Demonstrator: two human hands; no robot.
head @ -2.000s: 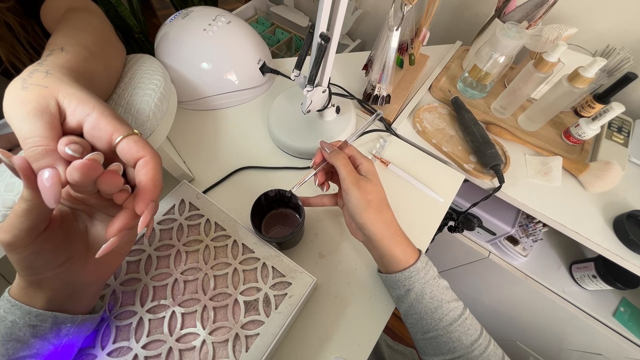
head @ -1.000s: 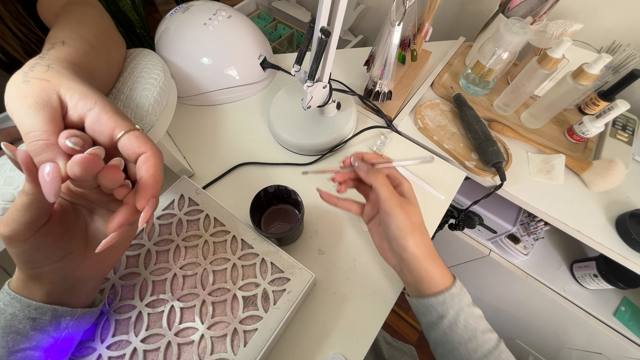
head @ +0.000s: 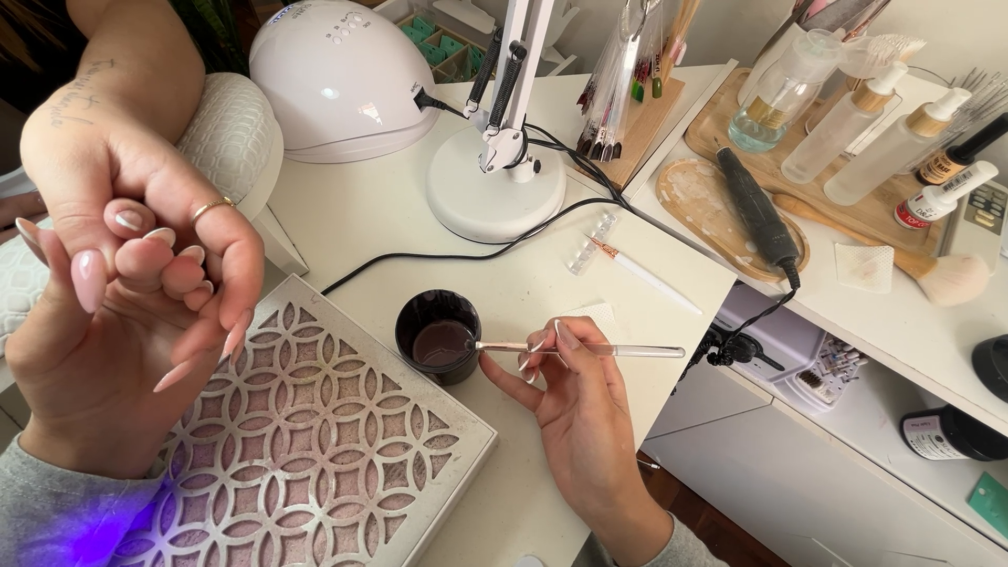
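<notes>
My right hand (head: 579, 394) holds a thin brush with a clear handle (head: 646, 351), nearly level, between thumb and fingers. The brush tip is at the right rim of a small black jar (head: 438, 335) with dark pinkish contents, and one of my fingers touches the jar's side. At the left, my left hand (head: 102, 346) is cupped around the curled fingers of another person's hand (head: 118, 173), which wears a thin ring. Some of that person's nails have white tips. Below the hands lies a dust collector with a patterned white grille (head: 315, 449).
Behind stand a white nail lamp (head: 339, 79) and a white desk lamp base (head: 496, 189), with a black cable (head: 417, 255) across the table. A white-handled brush (head: 657, 283) lies right. Farther right are a black nail drill (head: 756, 213) and bottles on a wooden tray (head: 713, 110).
One second ago my right hand held the brush farther right and higher, away from the jar; now the tip is at the jar's rim. My left hand keeps its hold on the other person's fingers.
</notes>
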